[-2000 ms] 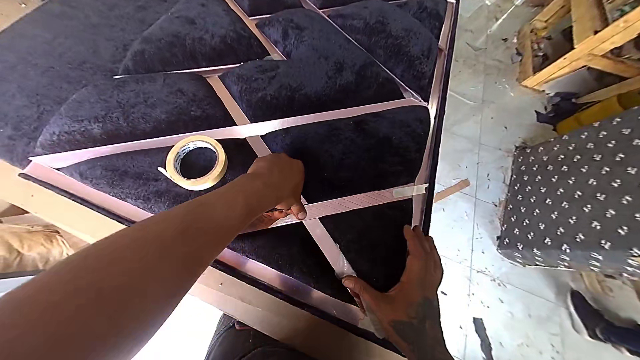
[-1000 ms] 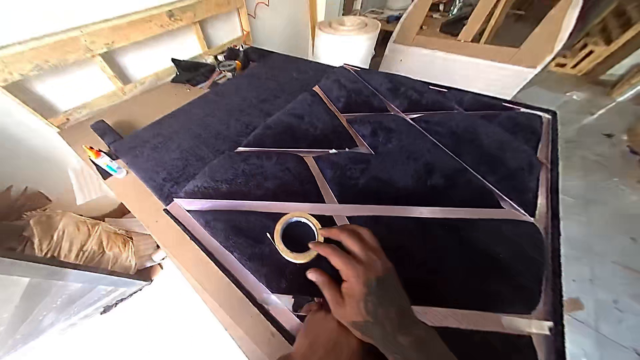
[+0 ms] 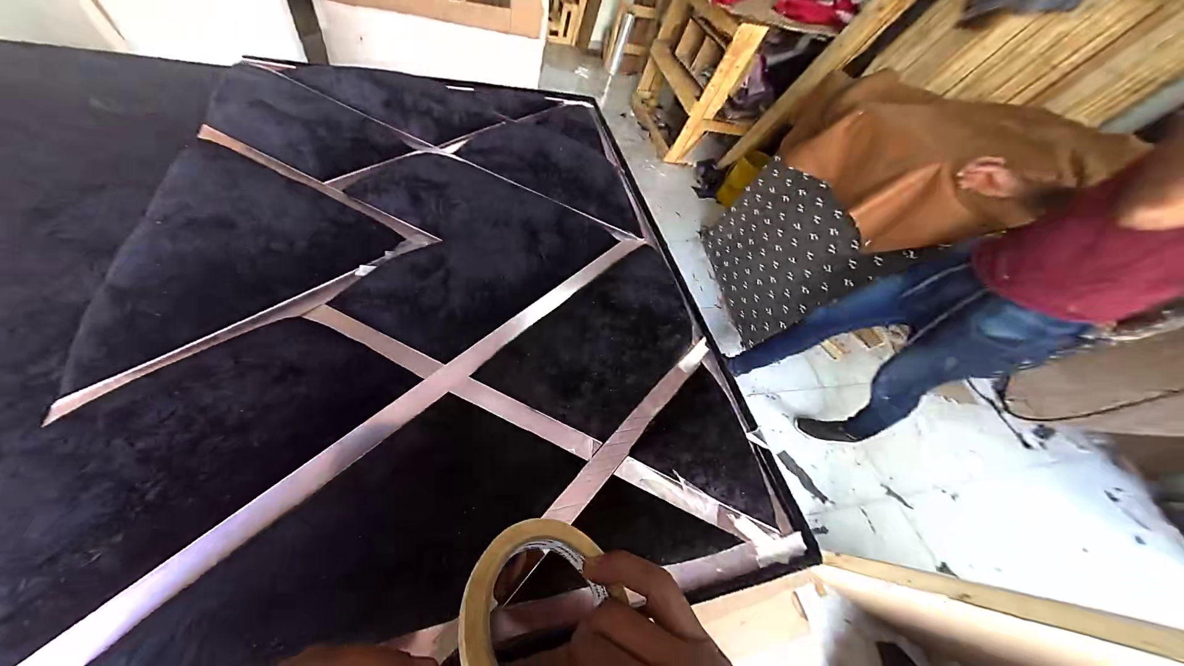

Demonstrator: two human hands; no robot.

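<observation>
A roll of masking tape point(image 3: 476, 592) is held upright near the bottom edge, with the fingers of my right hand point(image 3: 643, 610) closed on its right rim. Only a sliver of my left hand point(image 3: 361, 656) shows at the bottom, left of the roll; what its fingers do is hidden. Beneath both hands lies a large panel covered in dark plush fabric point(image 3: 546, 370). Shiny pinkish strips point(image 3: 444, 384) cross it and divide it into padded angular sections. Pieces of clear tape point(image 3: 684, 495) cover the strips near the panel's lower right corner.
A co-worker in a maroon shirt and jeans point(image 3: 934, 333) stands on the right beside a brown-covered piece point(image 3: 888, 157) and dark patterned fabric point(image 3: 786, 250). A wooden frame point(image 3: 721, 92) stands behind. Scraps lie on the tiled floor point(image 3: 832, 490). A wooden rail point(image 3: 999, 601) borders the lower right.
The tape roll lay on the panel in both earlier frames; now my right hand holds it up. My left hand has mostly left the picture. The view has swung right, bringing in the co-worker.
</observation>
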